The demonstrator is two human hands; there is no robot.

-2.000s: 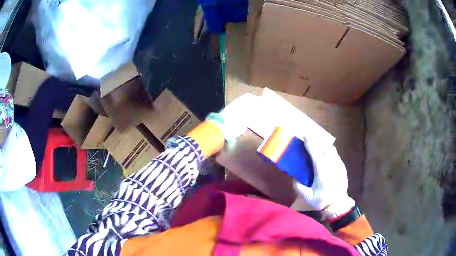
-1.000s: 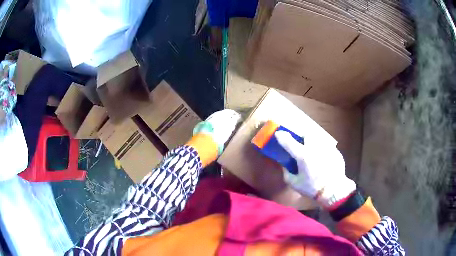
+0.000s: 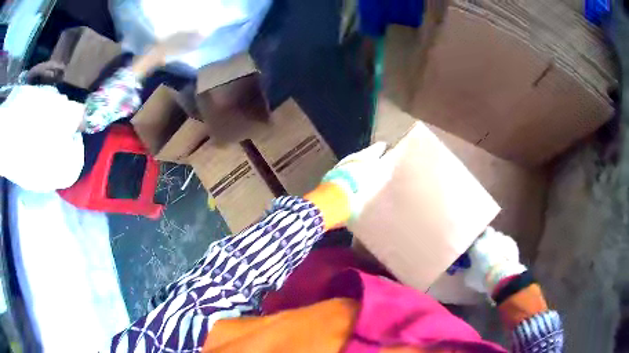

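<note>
A small brown carton (image 3: 424,207) is lifted and tilted in front of me, a plain closed face towards me. My left hand (image 3: 362,172), in a white glove, holds its left side; the fingertips show at the upper left edge. My right hand (image 3: 493,258), gloved, is at the carton's lower right side. It is on the tape gun, of which only a bit of the blue body (image 3: 461,263) shows; the rest is hidden behind the carton.
A leaning stack of flat carton blanks (image 3: 496,89) stands upper right on a large cardboard sheet (image 3: 524,186). Cartons (image 3: 231,179) lie at left near a red stool (image 3: 124,176) and a white bag (image 3: 186,31). A person's arm (image 3: 114,100) reaches in at upper left. Blue items show at the top.
The carton has been lifted and turned, now showing a plain face. My right hand with the tape gun has moved from its top to its lower right side. The view has shifted left.
</note>
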